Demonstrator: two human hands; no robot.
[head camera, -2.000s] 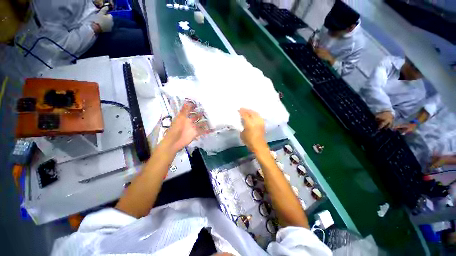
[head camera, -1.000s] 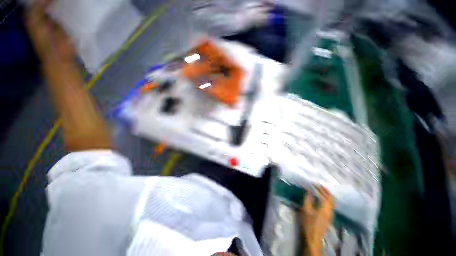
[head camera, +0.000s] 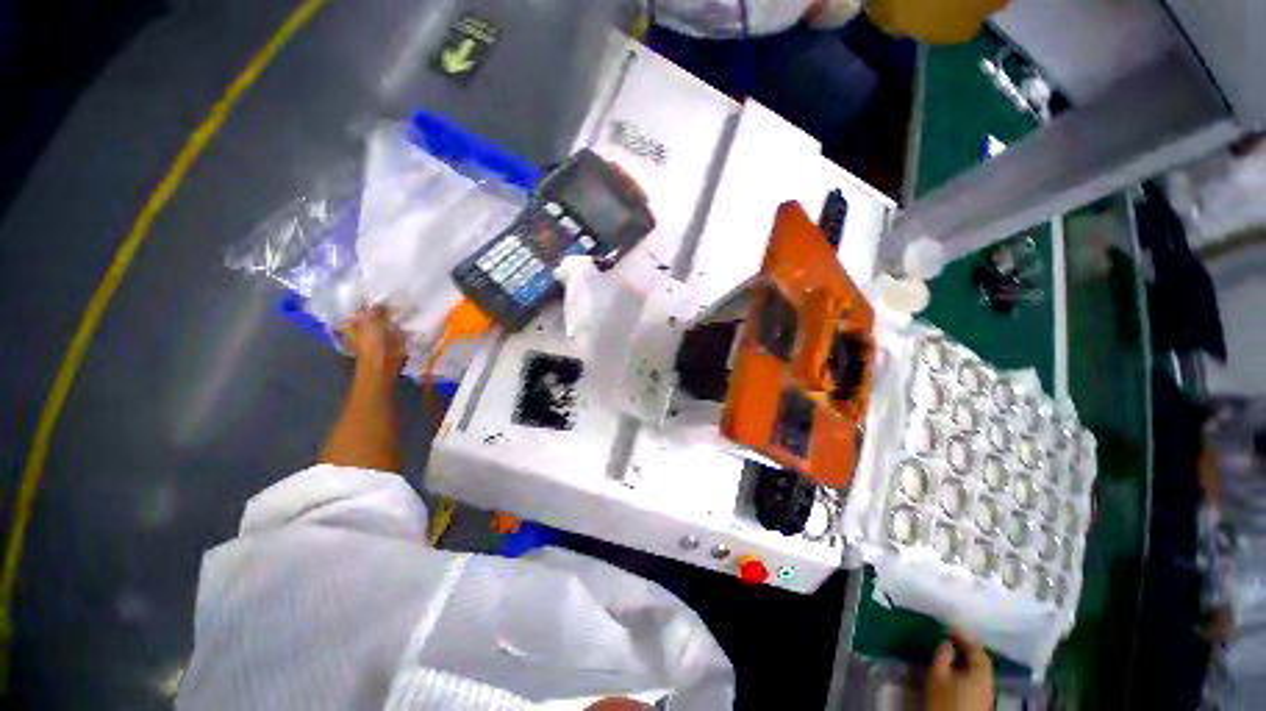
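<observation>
My left hand (head camera: 372, 340) is at the near edge of a white cover sheet (head camera: 417, 229), which lies over a blue bin left of the press. Its fingers are partly lost against the sheet, so the grip is unclear. A white housing sheet (head camera: 958, 571) lies right of the press, with rows of open silver ring housings (head camera: 990, 513) facing up. My right hand (head camera: 961, 676) is just below the sheet's near edge, cut off by the picture's bottom. Its grip cannot be made out.
The white press base (head camera: 597, 479) carries a tilted orange fixture plate (head camera: 789, 364), a small black block (head camera: 549, 390) and a red emergency stop (head camera: 754, 571). A handheld terminal (head camera: 555, 236) lies between bin and press. A grey beam (head camera: 1069, 174) crosses above the green bench.
The view has swung left. The white cover has left the housing sheet, showing the rings. My left hand carried a white sheet at the far left; now hand and sheet are at the blue bin.
</observation>
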